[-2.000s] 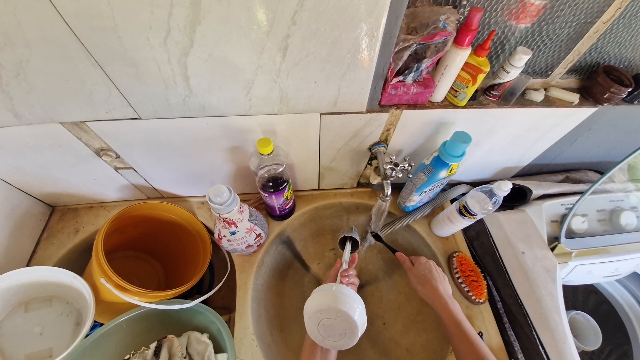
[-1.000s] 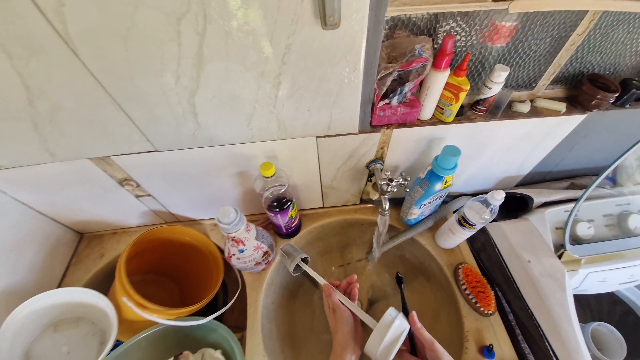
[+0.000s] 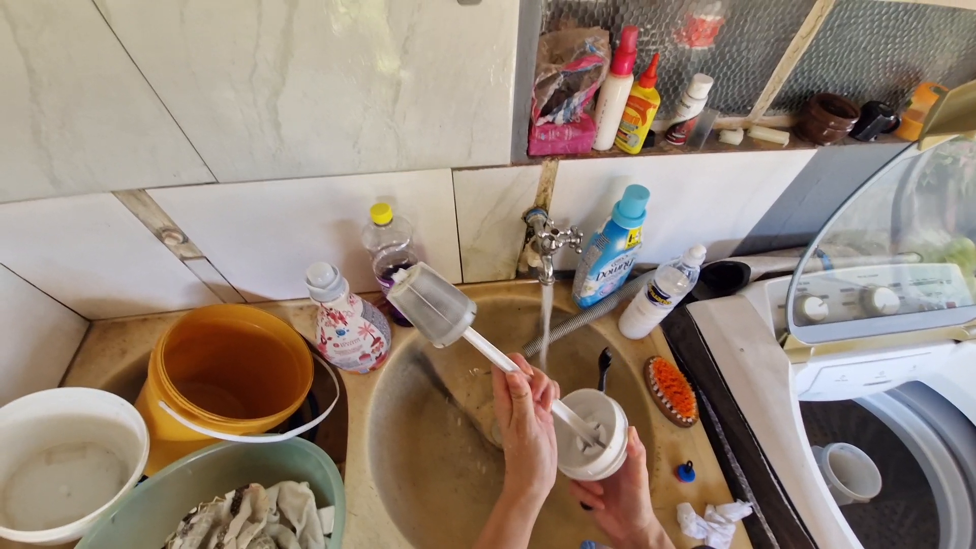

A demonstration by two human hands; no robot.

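Over the sink basin, my left hand grips the white stem of a plastic part. A translucent cup sits at the stem's upper left end, and a round white plastic cap is at its lower right end. My right hand holds that round cap from below. A black brush handle shows just behind the cap; its lower part is hidden, and I cannot tell whether my right hand holds it. Water runs from the metal faucet behind my hands.
Left of the basin stand a printed bottle, a yellow-capped bottle, an orange bucket, a white bucket and a green tub with cloth. To the right are a blue bottle, a clear bottle, an orange-bristled brush and a washing machine.
The stemmed part has turned: its cup end, low over the basin one second ago, is now raised to the upper left. The round cap's open side now shows.
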